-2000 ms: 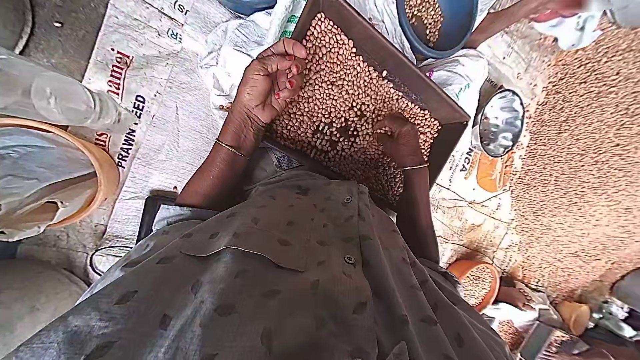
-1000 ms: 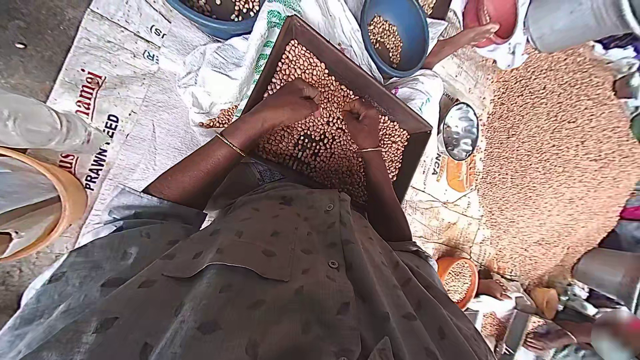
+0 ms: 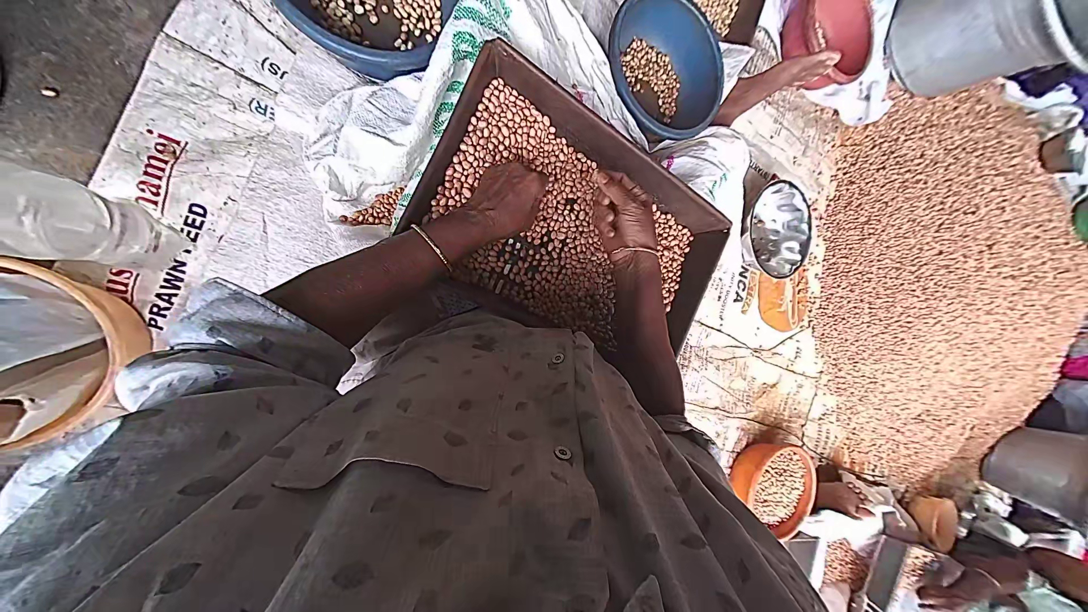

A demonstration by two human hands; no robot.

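A dark square tray (image 3: pixel 693 200) with raised sides lies across my lap, and peanut kernels (image 3: pixel 501 127) cover much of its floor. Over the left part of the kernels is my left hand (image 3: pixel 510 197), its fingers curled downward; what lies under them is hidden. My right hand (image 3: pixel 625 211) is at the right part of the tray, fingers bent inward among the kernels, and I cannot tell whether it pinches any. Between and below the hands, the dark tray floor shows through thinner kernels. Each wrist wears a thin bangle.
Blue bowls (image 3: pixel 625 42) with kernels stand beyond the tray. A metal bowl (image 3: pixel 779 228) sits right of it, near a large heap of peanuts (image 3: pixel 952 289). An orange bowl (image 3: pixel 738 476) of kernels is at lower right, near another person's hand (image 3: pixel 841 497). Another person's forearm (image 3: pixel 769 85) reaches toward a red bowl (image 3: pixel 790 38).
My left hand, earlier raised palm-up at the tray's left edge, has moved down over the kernels. My right hand has moved within the tray. The view has shifted.
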